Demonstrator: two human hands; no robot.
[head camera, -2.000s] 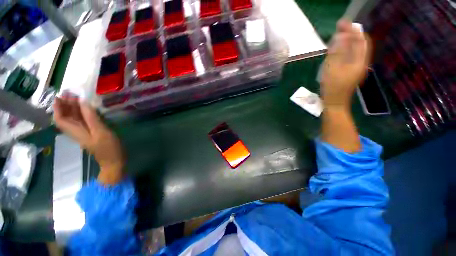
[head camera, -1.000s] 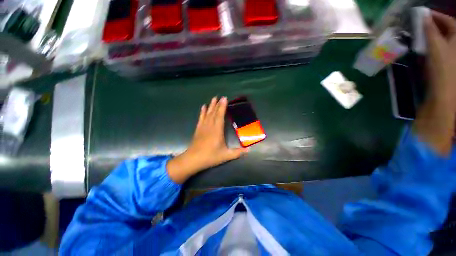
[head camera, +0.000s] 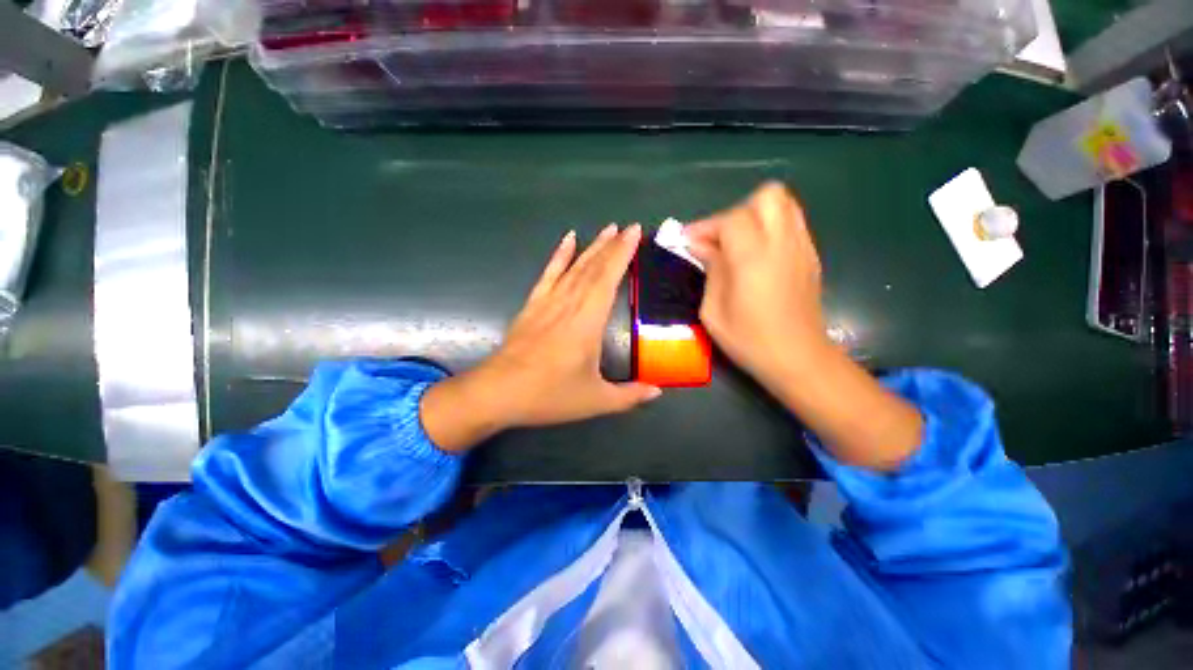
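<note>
The red handheld device (head camera: 674, 351) lies flat on the dark green mat, its black glossy part away from me and its orange-glaring part near me. My left hand (head camera: 556, 343) rests on the mat with fingers spread along the device's left side, thumb at its near edge. My right hand (head camera: 765, 278) pinches a small white wipe (head camera: 676, 241) against the top of the black part. The right fingers partly cover the device's right side.
Stacked clear trays (head camera: 628, 85) stand at the back. At right are a white card (head camera: 975, 233) with a small round whitish piece, a translucent bottle (head camera: 1096, 138) and a smartphone (head camera: 1120, 259). A silver-white strip (head camera: 144, 295) and a plastic bag (head camera: 18, 223) lie left.
My right hand has moved from the bottle at right to the device, with the white wipe in it. My left hand stays beside the device. The view has shifted, and the trays sit higher in it.
</note>
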